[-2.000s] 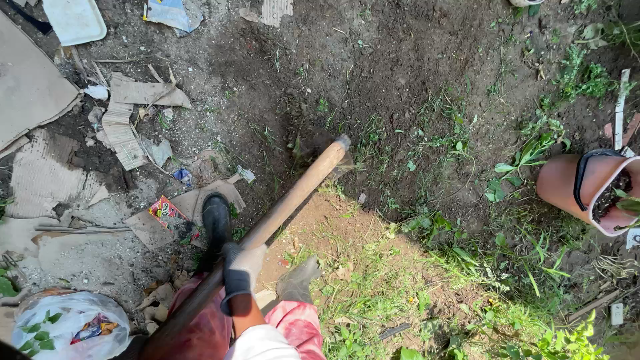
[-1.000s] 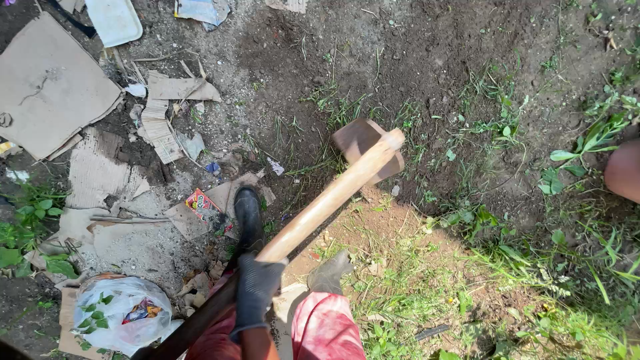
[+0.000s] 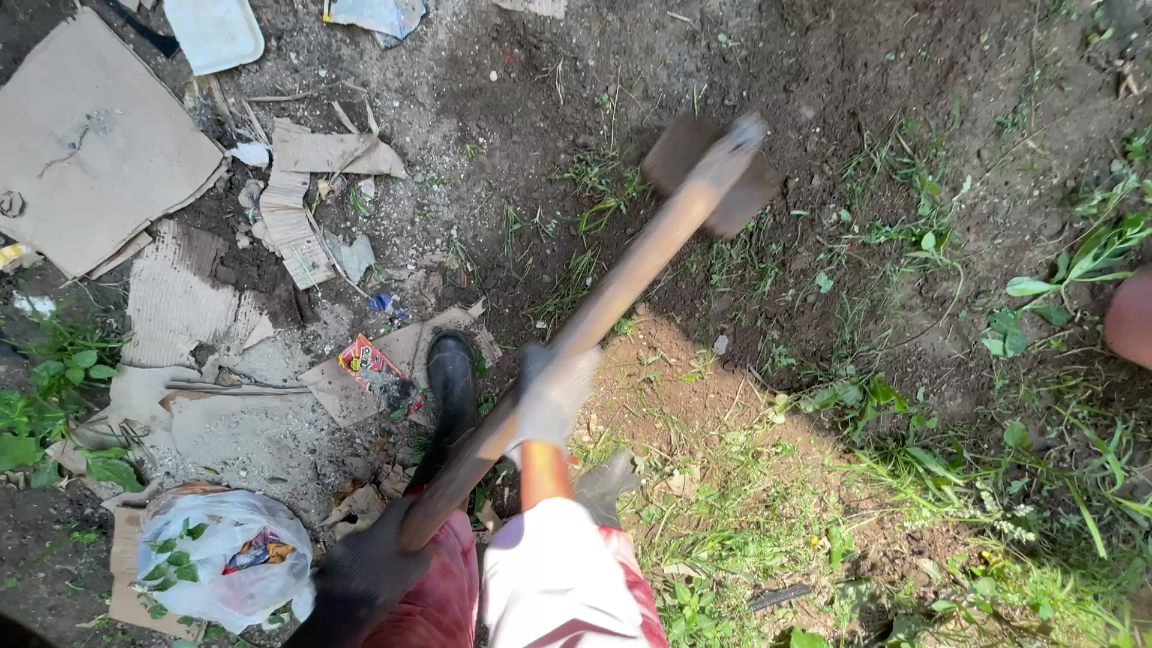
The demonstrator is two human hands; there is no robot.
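Note:
A hoe with a long wooden handle [image 3: 630, 270] slants across the head view. Its blurred metal blade [image 3: 711, 175] is over dark soil at the upper middle. My right hand [image 3: 556, 396], in a grey glove below a white sleeve, grips the handle near its middle. Lower on the same handle, my left hand [image 3: 373, 558] is closed around it in a dark glove, partly in shadow at the bottom. Whether the blade touches the soil cannot be told.
A dark rubber boot [image 3: 453, 387] is left of the handle, with another boot [image 3: 607, 486] to its right. Torn cardboard [image 3: 99, 144], litter and a filled plastic bag [image 3: 225, 558] lie at left. Grass and weeds [image 3: 900, 450] grow at right, near a partly visible reddish-brown object [image 3: 1132, 315].
Since a second ago, the hoe's blade has moved up and slightly right in the view. A gloved hand on the handle now appears farther up and to the right.

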